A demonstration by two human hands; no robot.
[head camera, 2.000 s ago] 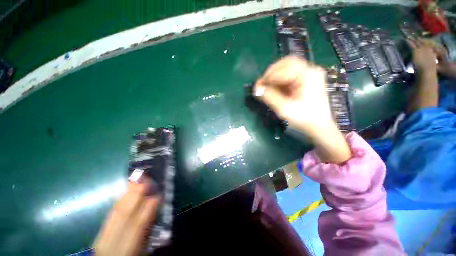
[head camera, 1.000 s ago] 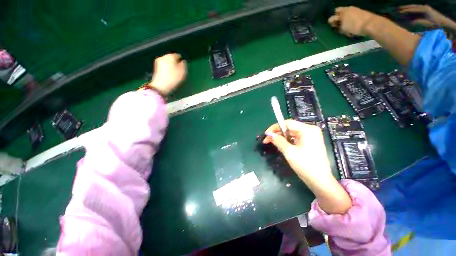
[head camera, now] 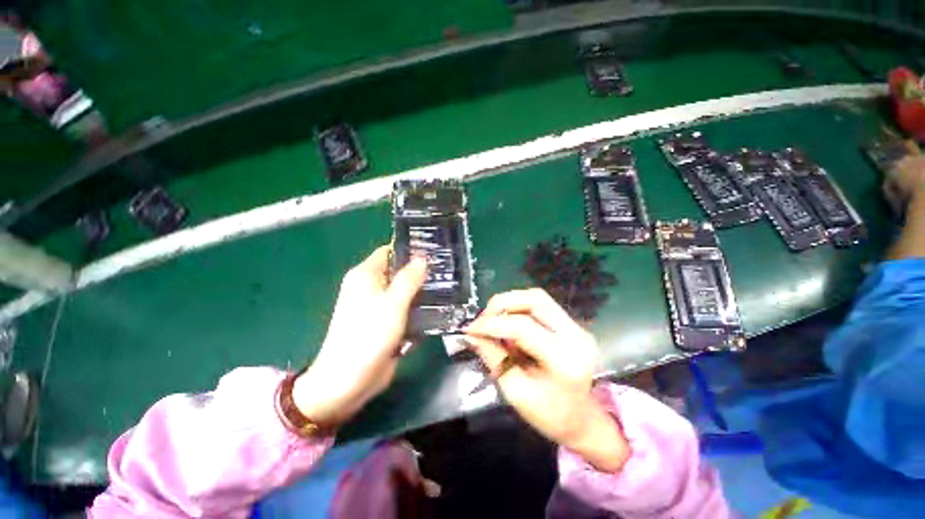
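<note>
My left hand [head camera: 367, 322] holds a phone unit [head camera: 436, 248] by its left edge, thumb over the battery, board end up. The unit is raised before me. My right hand [head camera: 538, 360] is at its bottom end, fingers pinched on tweezers, of which only a thin dark tip shows [head camera: 464, 327]. Whether the tip holds a part cannot be told. The heap of small black parts [head camera: 568, 276] lies on the green mat right of the unit. A white strip [head camera: 458, 345] shows partly below the unit; the hands and unit hide most of the clear sheet.
Several phone units lie on the mat to the right, the nearest one [head camera: 700, 289] close to the front edge. A white rail [head camera: 527, 152] crosses behind, with more units [head camera: 341, 151] on the green conveyor beyond. A person's blue sleeve [head camera: 877, 355] and hand are at the right.
My left hand has come back from over the conveyor and now holds a phone unit. My right hand has moved left and down from the black parts to the unit's bottom end.
</note>
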